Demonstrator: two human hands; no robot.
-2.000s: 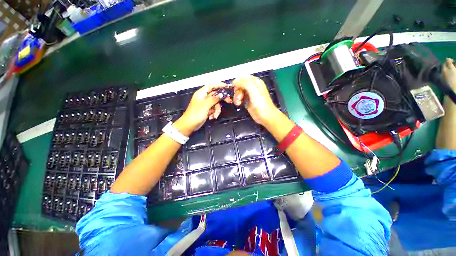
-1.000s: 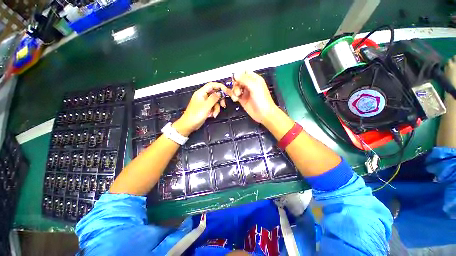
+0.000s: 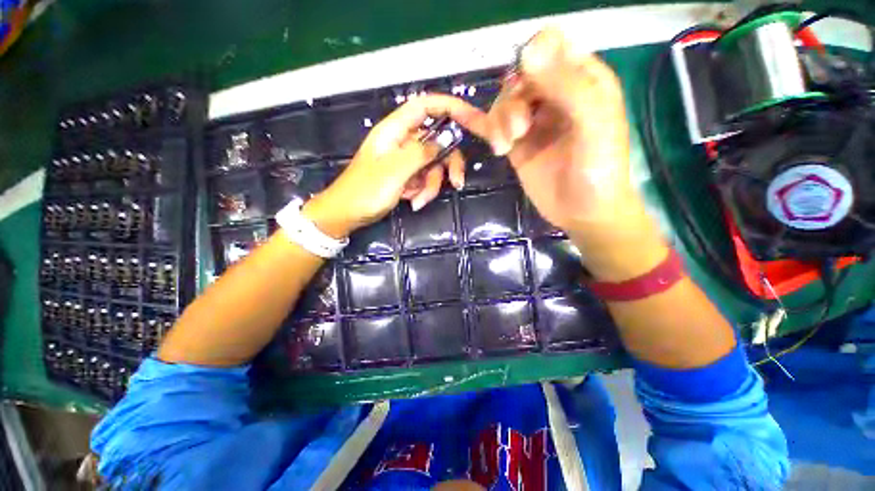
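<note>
My left hand (image 3: 398, 158) holds a small dark unit (image 3: 443, 136) with metallic glints between its fingertips, above the centre tray. My right hand (image 3: 566, 134) is raised just right of it, slightly blurred. A thin dark item shows at its thumb and forefinger near the top; what it is cannot be told. The centre tray (image 3: 437, 275) is glossy black with large square cells. Small whitish and reddish parts (image 3: 235, 151) lie in its left cells, and white specks in its upper cells.
The left tray (image 3: 171, 198) holds rows of metallic-looking units. At the right are a wire reel (image 3: 768, 65) with green rim, a black fan (image 3: 811, 197) on a red base, and cables. A white strip (image 3: 384, 56) runs behind the trays.
The view has shifted closer and to the right. My right hand has risen and turned beside my left hand, which still holds the small unit.
</note>
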